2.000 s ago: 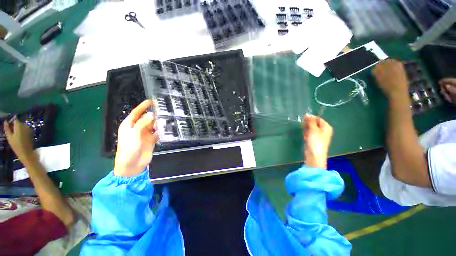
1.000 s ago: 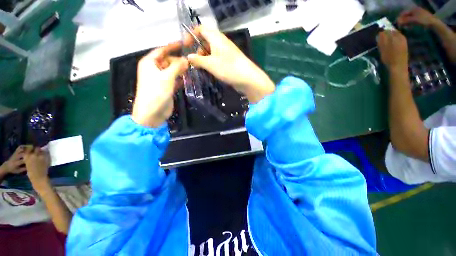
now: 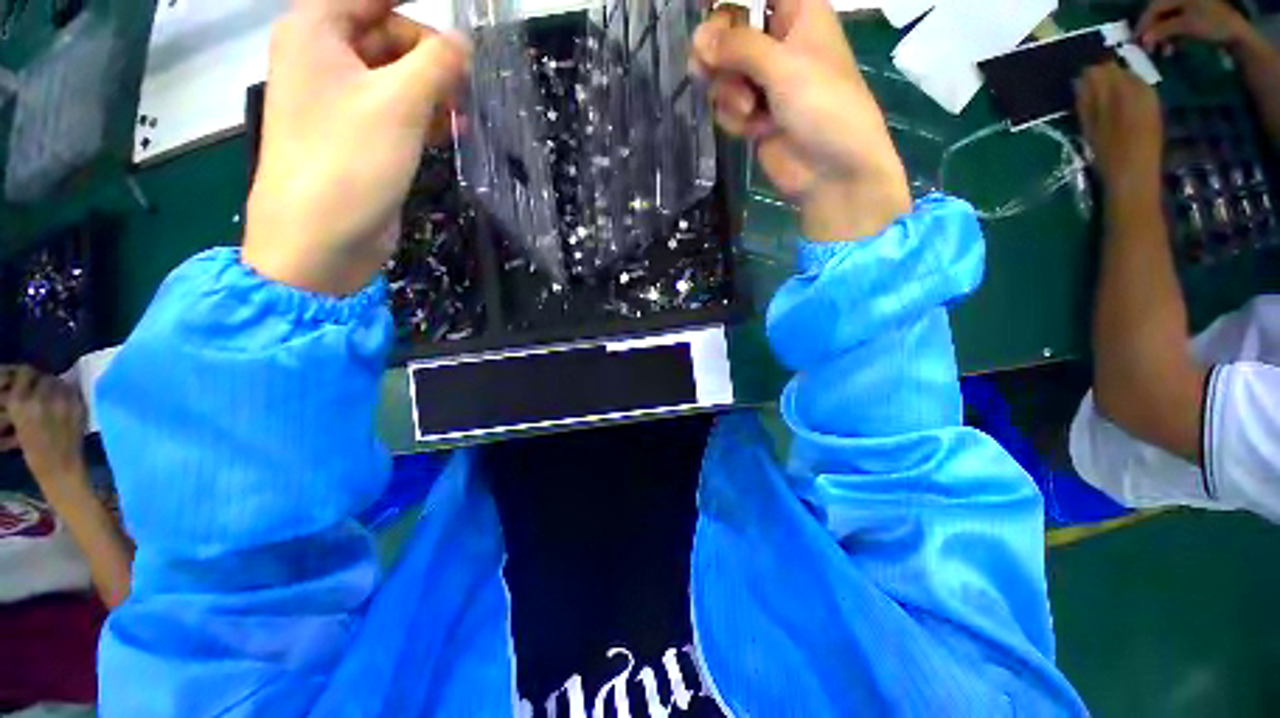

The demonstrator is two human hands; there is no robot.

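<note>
My left hand [image 3: 351,133] and my right hand [image 3: 807,105] hold a clear blister tray [image 3: 639,126] between them, by its left and right sides, above the black parts tray [image 3: 597,337]. The blister tray is tilted and blurred, cut off by the top edge, and looks see-through. Small shiny components [image 3: 660,274] lie loose in the parts tray below it, with another heap [image 3: 442,267] left of its divider. The black work pad [image 3: 555,393] with a white border lies at the table edge in front of the parts tray.
White paper sheets [image 3: 969,49], a clear cord [image 3: 1018,211] and a white-bordered black pad [image 3: 1046,84] lie to the right. Neighbours' hands work at both sides, near a right tray [image 3: 1221,197] and a left tray [image 3: 56,288]. A clear blister stack [image 3: 63,112] lies upper left.
The blister tray was in my left hand, then upright between both hands. Now my hands are apart, holding its sides. More loose components show in the parts tray under it.
</note>
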